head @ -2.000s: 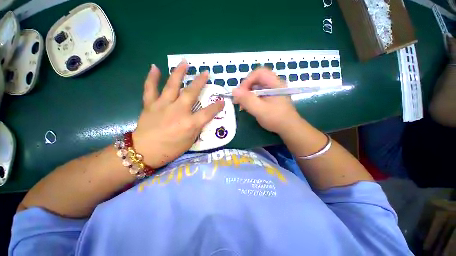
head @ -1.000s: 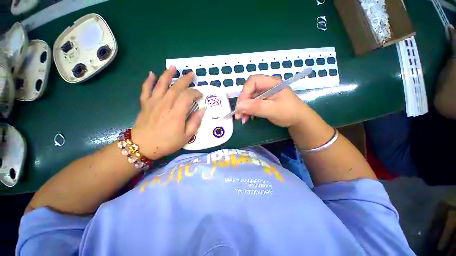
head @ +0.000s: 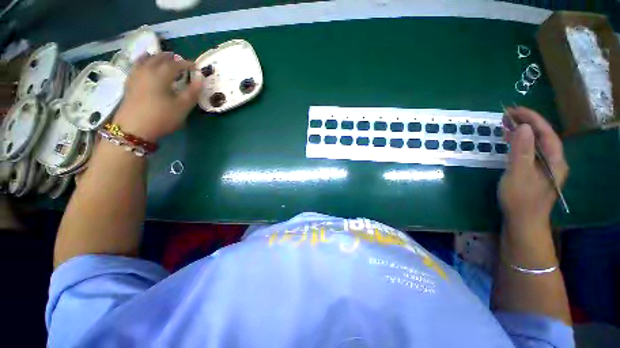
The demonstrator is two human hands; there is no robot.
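My left hand is at the far left, fingers curled at the left edge of an off-white housing lying hollow side up. Whether it grips this housing or anything else cannot be told. My right hand holds slim tweezers at the right end of the white sticker strip. The tweezers' tips point away from me; nothing can be made out between them. The strip lies flat with two rows of dark rounded windows.
Overlapping housings are piled at the left. An open carton of small white-clear parts stands at the far right. Loose clear rings lie left of it, and another clear ring lies below my left hand. A white stripe crosses the far side.
The view has shifted left. The face-up housing is gone from in front of me. My left hand has moved to the far left; my right hand has moved right with the tweezers, along the strip.
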